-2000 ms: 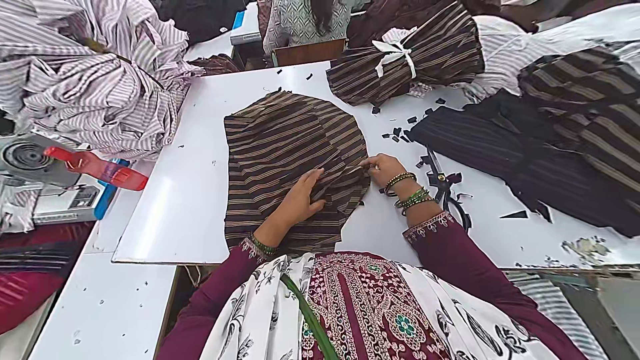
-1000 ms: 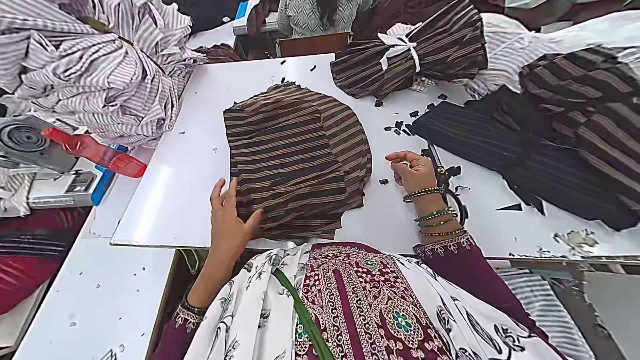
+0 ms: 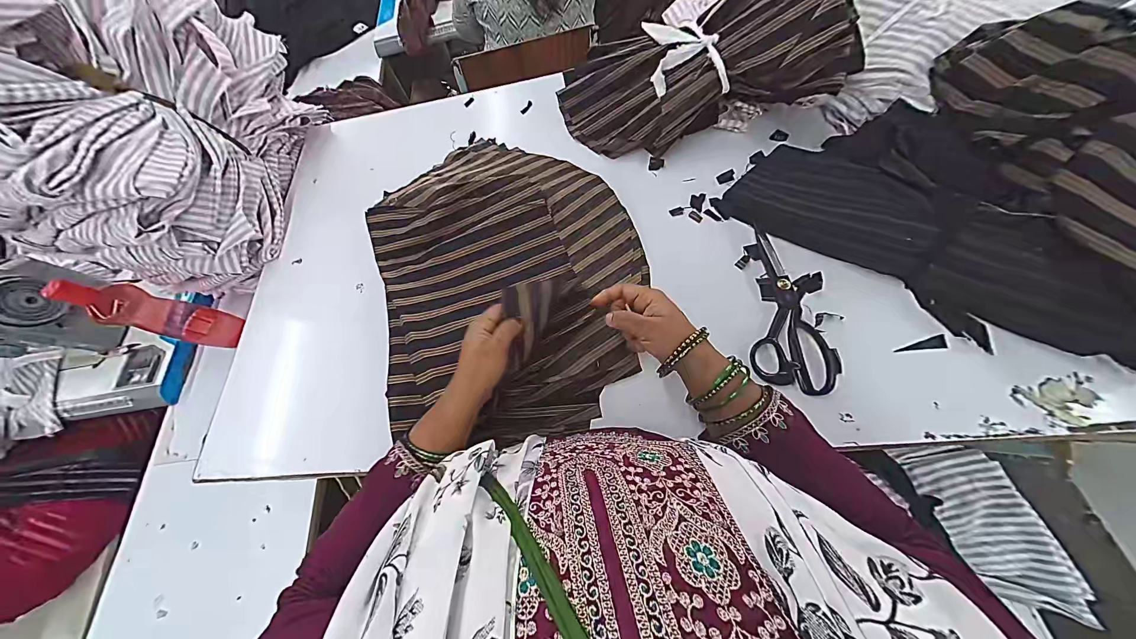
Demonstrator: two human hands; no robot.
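A stack of cut dark striped fabric pieces (image 3: pixel 470 257) lies on the white table in front of me. My left hand (image 3: pixel 488 351) pinches a lifted, blurred fold of this fabric between thumb and fingers, over the lower part of the stack. Over the stack's right edge is my right hand (image 3: pixel 643 319), its thumb and fingertips close together; whether they grip anything is too small to tell. Black-handled fabric scissors (image 3: pixel 785 324) rest on the table to the right of my right hand, blades pointing away from me.
A striped fabric bundle (image 3: pixel 710 75) tied with a white strip lies at the back. Dark fabric (image 3: pixel 843 213) with small black scraps (image 3: pixel 697 204) spreads at right. Pale striped fabric (image 3: pixel 151 151) is heaped at left, above a red plastic object (image 3: pixel 142 311). A person (image 3: pixel 524 22) sits beyond the table.
My left hand has moved right from the stack's lower left edge and now holds a fold up. My right hand has come left, from beside the stack to over its edge.
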